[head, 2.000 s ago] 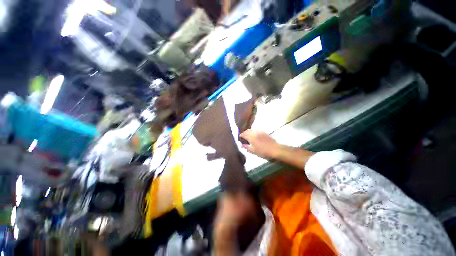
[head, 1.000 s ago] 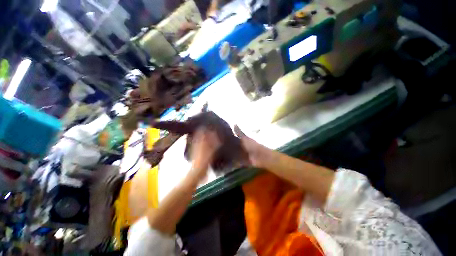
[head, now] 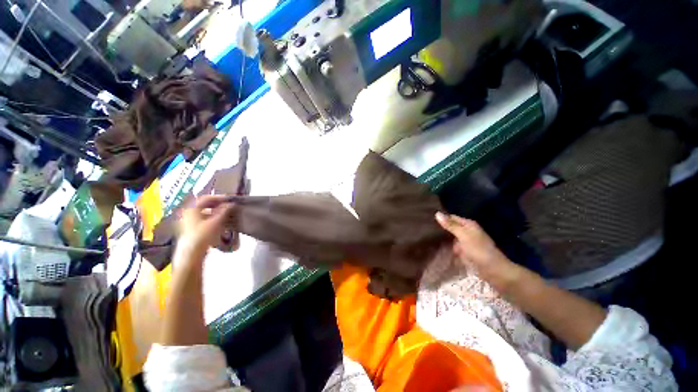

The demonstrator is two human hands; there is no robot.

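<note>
A brown garment panel (head: 314, 222) is stretched between my two hands over the front edge of the white table, its right part hanging over my lap. My left hand (head: 205, 223) pinches its left end above the table. My right hand (head: 468, 239) holds its right edge, in front of my patterned sleeve and top. A small brown piece (head: 232, 178) lies on the table behind my left hand. The sewing machine head (head: 321, 65) with its lit screen stands behind the panel, its needle area bright and uncovered.
A crumpled brown bundle (head: 172, 122) lies at the table's far left. Scissors (head: 418, 78) lie on the machine bed. Orange cloth (head: 375, 321) is on my lap. A yellow-edged board (head: 145, 306) is at the left, beside brown pieces (head: 90, 329). Dark ribbed cloth (head: 605, 199) is at the right.
The panel was bunched between my hands and is now drawn out lengthwise. My left hand has moved left and my right hand right. The view has turned, bringing in more of the right side.
</note>
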